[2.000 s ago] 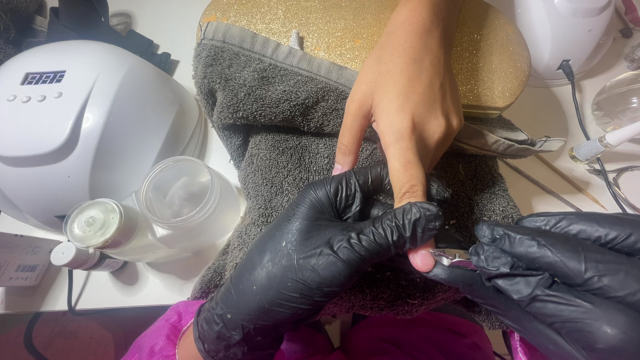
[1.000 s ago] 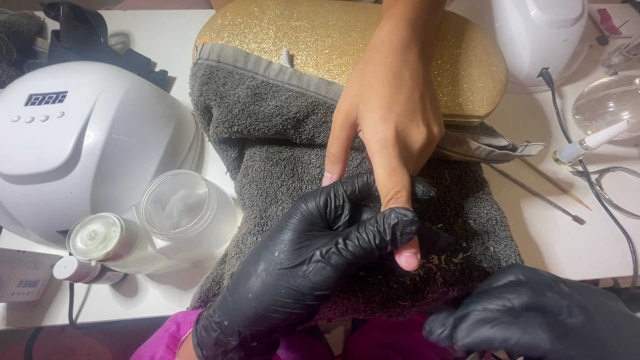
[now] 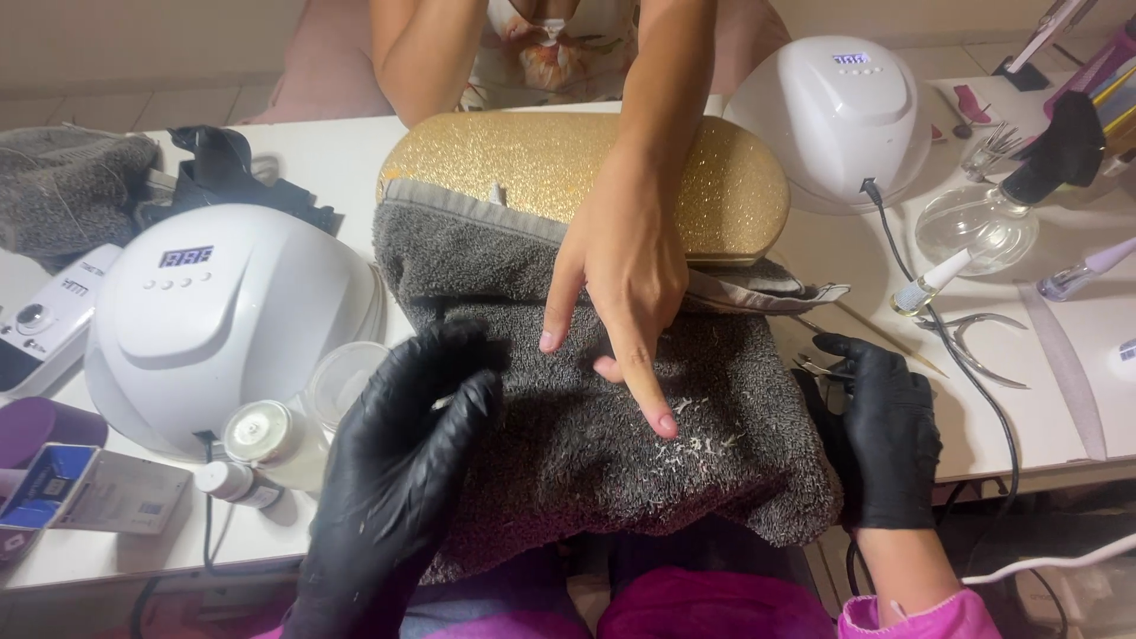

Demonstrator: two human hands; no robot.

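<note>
My left hand (image 3: 399, 453), in a black glove, is raised over the left part of the grey towel (image 3: 568, 479), its fingers curled and apart; a small pale bit shows at the fingers. At the towel's right edge, my right hand (image 3: 874, 426), also gloved in black, has its fingers around a small metal tool (image 3: 821, 366), probably cuticle nippers; most of it is hidden. Between my hands, another person's hand (image 3: 626, 275) reaches over the gold glitter armrest (image 3: 497, 160), index finger pointing down. Whitish clippings lie on the towel beside that fingertip.
A white nail lamp (image 3: 240, 328), an open plastic cup (image 3: 342, 386) and small bottles (image 3: 264, 432) stand left. Right are another nail lamp (image 3: 834, 115), a spray bottle (image 3: 976, 231), a nail polish bottle (image 3: 923, 288), metal nippers (image 3: 972, 351), a nail file (image 3: 1061, 373) and a black cable (image 3: 963, 364).
My left hand has let go of the other person's finger and moved left. My right hand, holding the metal tool at the finger two seconds ago, is now at the towel's right edge. The view is wider.
</note>
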